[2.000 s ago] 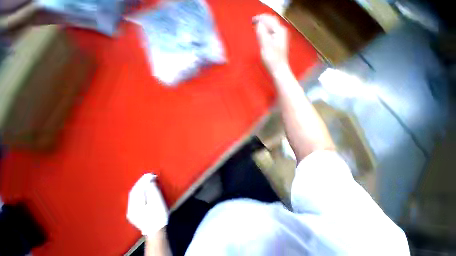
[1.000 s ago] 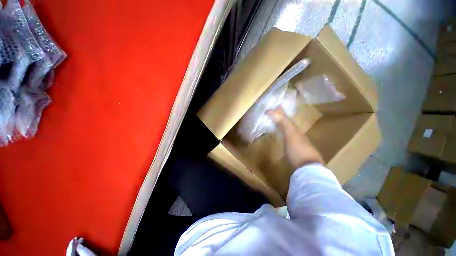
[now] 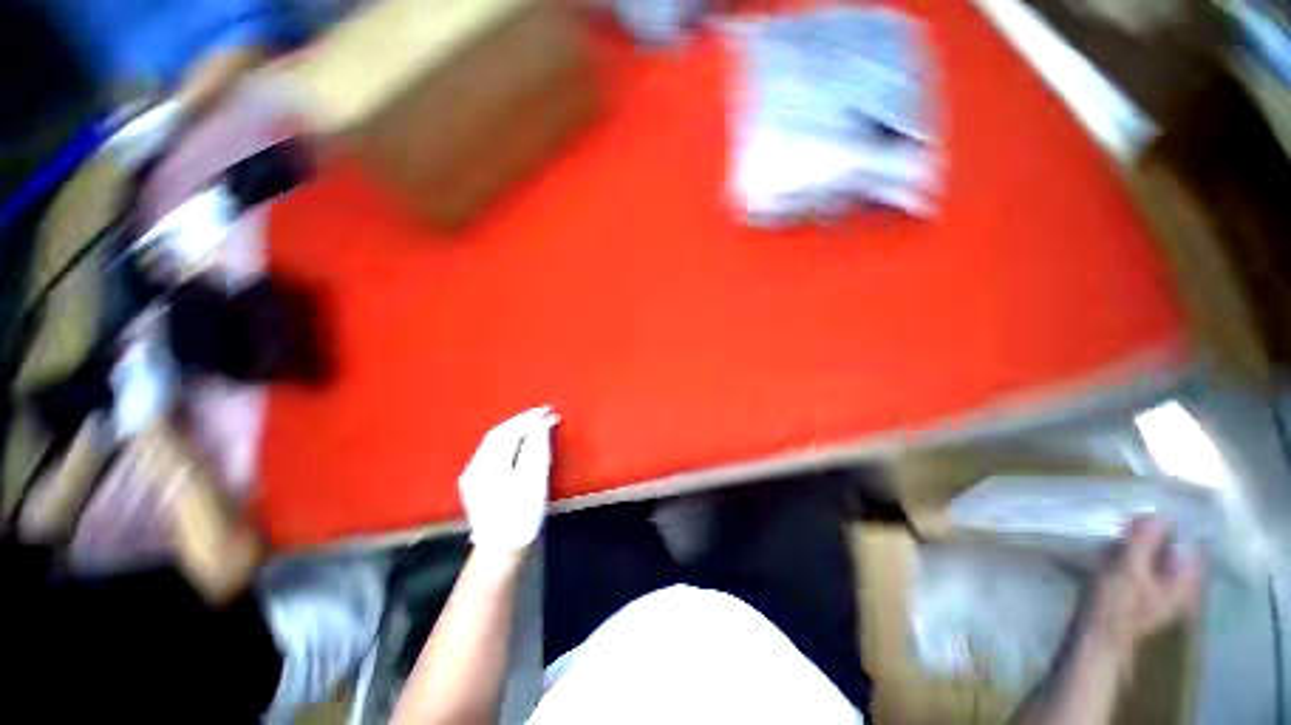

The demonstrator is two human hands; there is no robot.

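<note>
My right hand [image 3: 1144, 584], bare and blurred, holds a flat clear-white bubble bag [image 3: 1076, 507] at the lower right, above the open carton [image 3: 889, 609]. My left hand [image 3: 510, 479], in a white glove, rests at the near edge of the red table [image 3: 680, 326]; its fingers are together and I see nothing in them. Silvery bagged units [image 3: 833, 113] lie together at the far side of the red surface, with a small dark spot on them.
A closed brown carton [image 3: 467, 128] stands at the upper left. At the left, a co-worker's white-gloved hands [image 3: 198, 234] are beside black units [image 3: 234, 333] on pinkish bubble wrap. Another person in blue is at the upper left. Brown cartons stand at the upper right.
The view has swung left from the open carton to the table. My right hand has come up out of the carton with a bubble bag. My left hand and the co-worker's hands now show fully.
</note>
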